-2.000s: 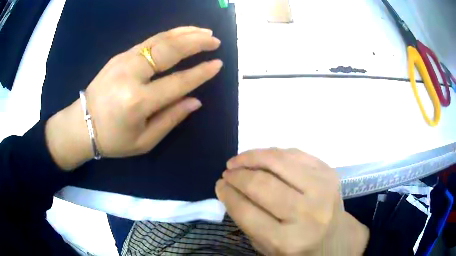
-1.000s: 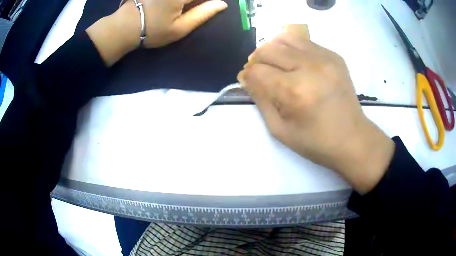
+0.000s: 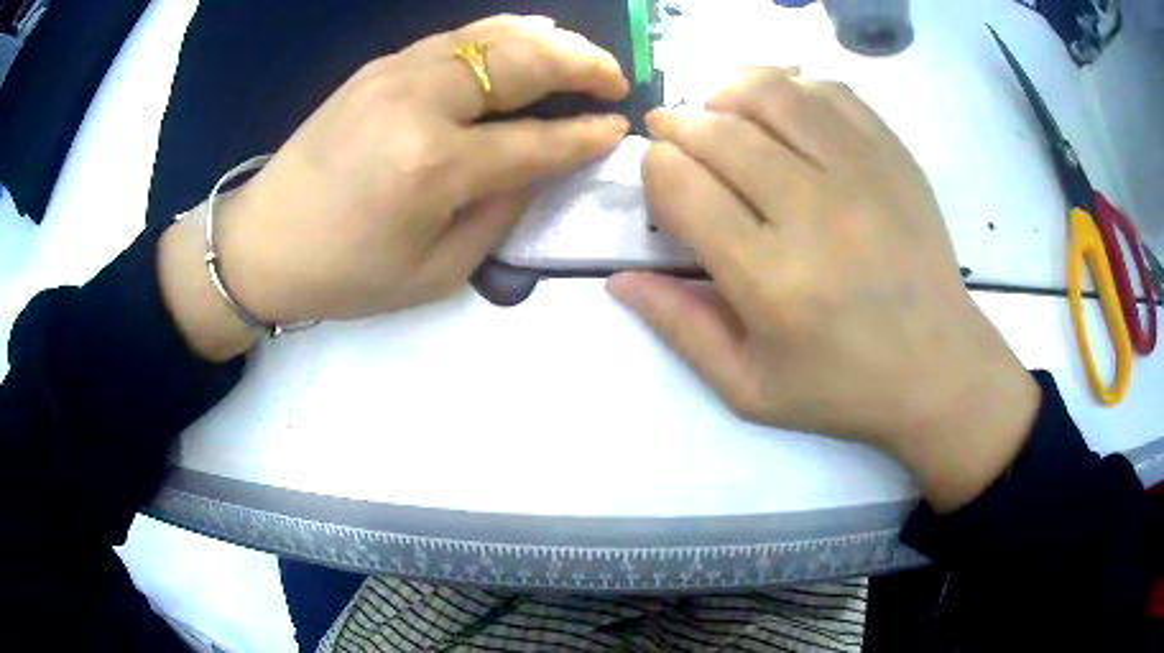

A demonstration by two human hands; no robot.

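The dark panel (image 3: 275, 83) lies under and behind my left hand, its near end at the bright green piece (image 3: 640, 41) of the presser foot area. My left hand (image 3: 402, 185) rests on the panel's near end, its fingers apart and its thumb mostly hidden. My right hand (image 3: 817, 262) lies over the pale metal plate, its thumb apart from the fingers, with nothing visible in it. The fingertips of both hands nearly meet just below the green piece. The bed cover (image 3: 594, 227) shows between the hands, with a dark rounded spot (image 3: 507, 283) beside it.
Shears (image 3: 1100, 306) with yellow and red loops lie at the right, blades pointing away. A grey round part (image 3: 872, 23) stands at the top. The ruler tape (image 3: 549, 549) runs along the front edge. A checked cloth (image 3: 600, 621) is on the lap. Dark fabric (image 3: 64, 96) is at the far left.
The panel has moved away from me towards the foot, and the bed cover is uncovered. My left hand has come down and right beside the foot. The thin pale strip at my right fingers no longer shows.
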